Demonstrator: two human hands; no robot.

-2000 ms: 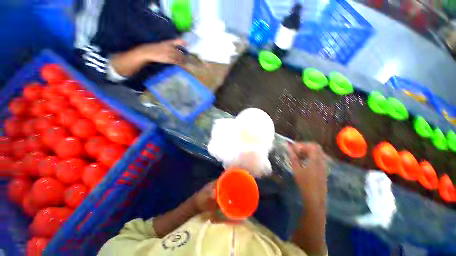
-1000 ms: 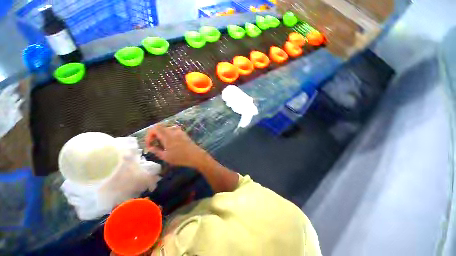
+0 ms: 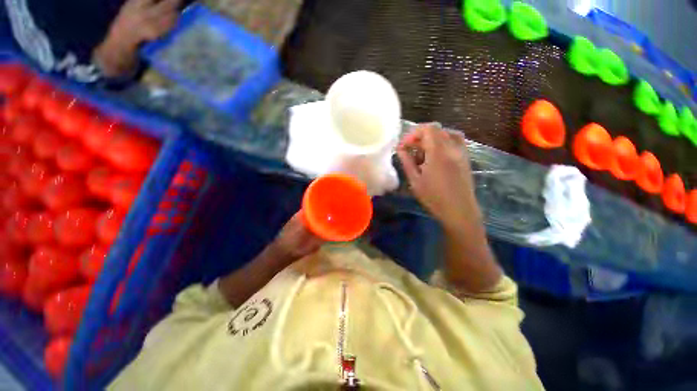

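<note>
My left hand (image 3: pixel 299 235) holds an orange shell (image 3: pixel 337 207), open side up, in front of my chest. The shell hides most of its fingers. My right hand (image 3: pixel 432 159) is over the ledge just right of the white cup, its fingertips pinched together. I cannot tell whether a small part is between them. The white cup (image 3: pixel 363 112) stands open on a crumpled white rag (image 3: pixel 312 141).
A blue crate (image 3: pixel 145 237) full of orange shells is at the left. A blue parts tray (image 3: pixel 264 76) and another person's hand (image 3: pixel 141 27) are at upper left. Orange shells (image 3: pixel 592 146) and green shells (image 3: pixel 527 21) line the mesh belt (image 3: pixel 367 42). A second rag (image 3: pixel 566 205) lies right.
The view has swung back left, bringing the crate and parts tray back into sight. My left hand still holds the shell, and my right hand is still beside the cup.
</note>
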